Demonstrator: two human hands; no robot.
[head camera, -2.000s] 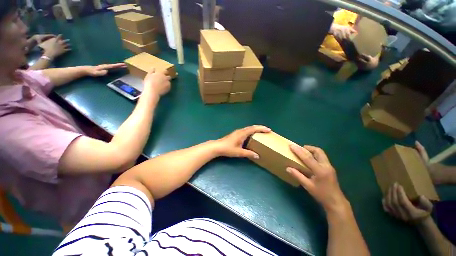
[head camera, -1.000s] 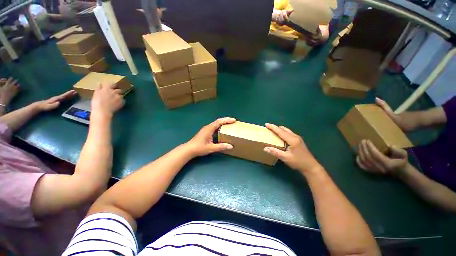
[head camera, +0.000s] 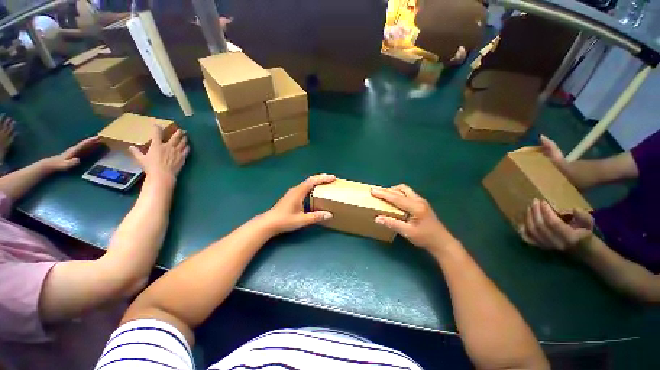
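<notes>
A closed brown carton (head camera: 354, 213) is held over the green bench in front of me; I cannot tell if it touches the bench. My left hand (head camera: 298, 207) grips its left end, thumb on the near side and fingers over the top edge. A dark gap shows at that end. My right hand (head camera: 414, 217) grips its right end, thumb on the near face and fingers across the top. The carton's underside and far side are hidden.
A carton stack (head camera: 253, 108) stands ahead left. A neighbour in pink holds a box (head camera: 134, 131) at a scale (head camera: 112, 172). At right, a person in purple holds a carton (head camera: 539, 184). A large open carton (head camera: 499, 94) stands back right. The bench edge (head camera: 347, 313) is near me.
Over two seconds the view turned right. My right fingers have moved further along the carton's top. The neighbour's right hand has shifted to the box's end, and more of the scale shows.
</notes>
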